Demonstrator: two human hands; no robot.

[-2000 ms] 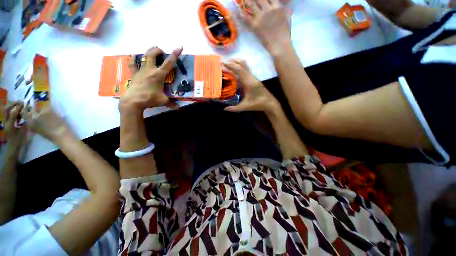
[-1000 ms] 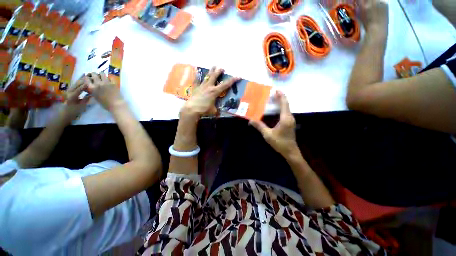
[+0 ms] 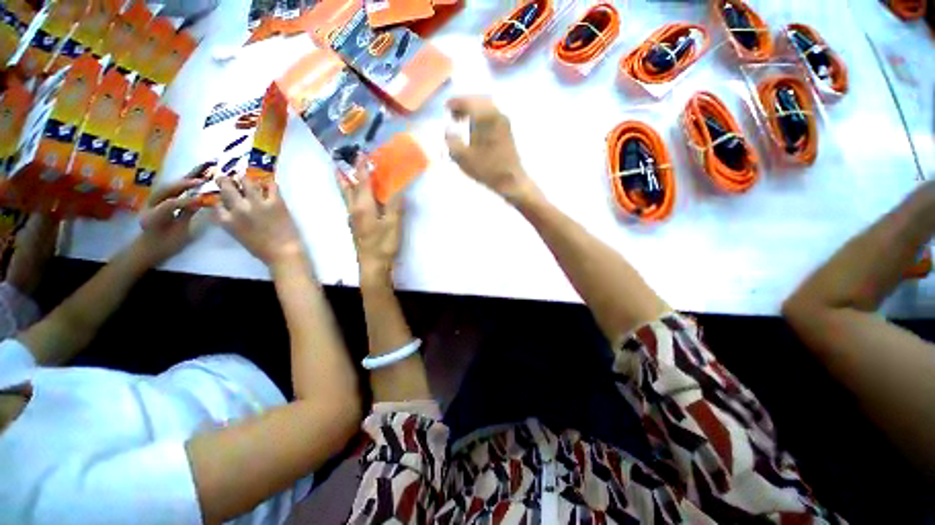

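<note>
A flat-looking orange and dark grey carton point(image 3: 347, 111) lies at an angle in front of me, its near orange end towards me. My left hand point(image 3: 375, 220), with a white bracelet on the wrist, grips this near end. My right hand point(image 3: 488, 146) is just to the right, off the carton, its fingers curled; whether it holds something small cannot be told. Coiled orange cables with black middles, such as the nearest one point(image 3: 641, 172), lie in rows to the right, several in clear plastic.
More orange and grey cartons point(image 3: 392, 56) overlap at the far left-centre. On the left a neighbour's hands point(image 3: 251, 217) hold a narrow carton point(image 3: 269, 133), beside rows of standing cartons point(image 3: 100, 133). Another person's arm point(image 3: 871, 297) rests at the table's right edge. The white table point(image 3: 492, 251) ends near me.
My right hand has let go of the carton's end and moved up and away. The carton has shifted away from me beside the other cartons and turned. The view shows more coils.
</note>
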